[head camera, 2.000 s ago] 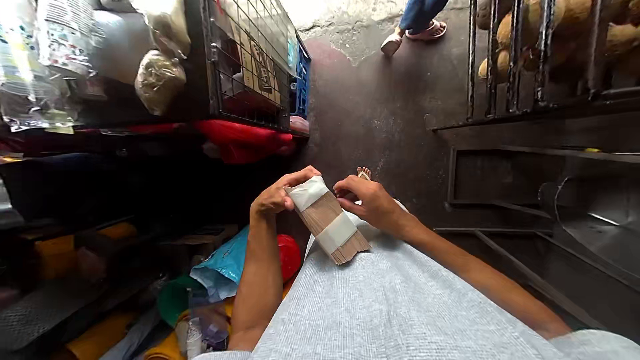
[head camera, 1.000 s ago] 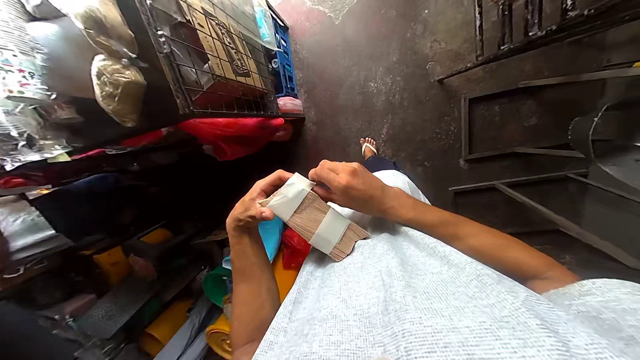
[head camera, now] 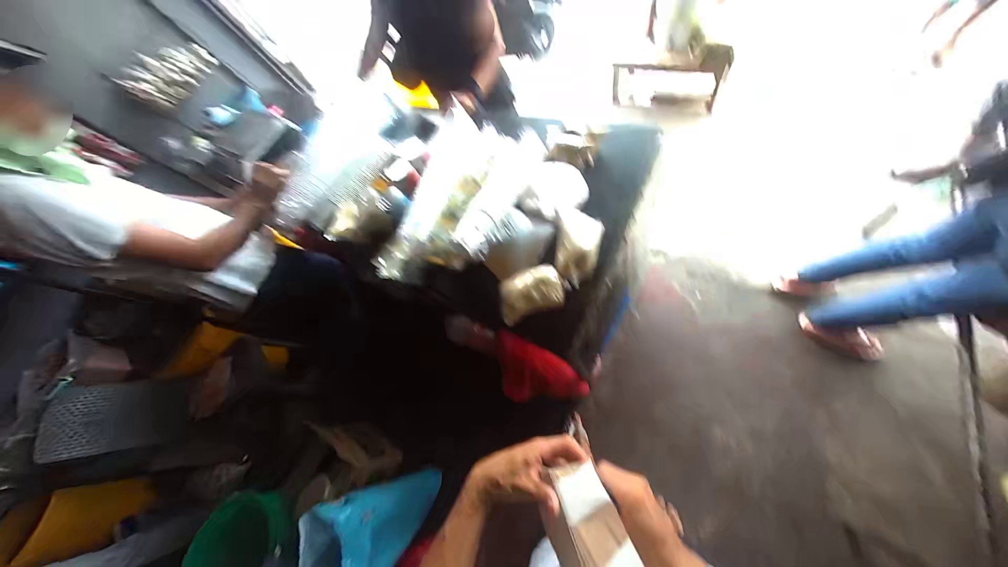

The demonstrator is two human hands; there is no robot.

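Note:
A brown bundle point(head camera: 583, 516) with white bands around it, possibly stacked card or paper, is at the bottom of the view, its lower part cut off. My left hand point(head camera: 524, 476) grips the upper left edge of the bundle, thumb and fingers at its banded end. On the bundle's right side lies my right hand point(head camera: 646, 508), its fingers partly hidden and blurred. Just left of my left forearm is a blue plastic bag point(head camera: 378, 516), with a green basin or bucket point(head camera: 240, 531) beside it.
Filled clear bags point(head camera: 504, 213) crowd a table ahead, with red cloth point(head camera: 539, 366) hanging below. A person in a light shirt point(head camera: 165, 228) is at the left, another in dark clothes point(head camera: 441, 39) beyond the table. A person in jeans point(head camera: 921, 268) stands at the right on the concrete floor point(head camera: 709, 425).
The view has swung up and left, bringing the bag-covered table and several people into sight. Both hands remain at the banded bundle.

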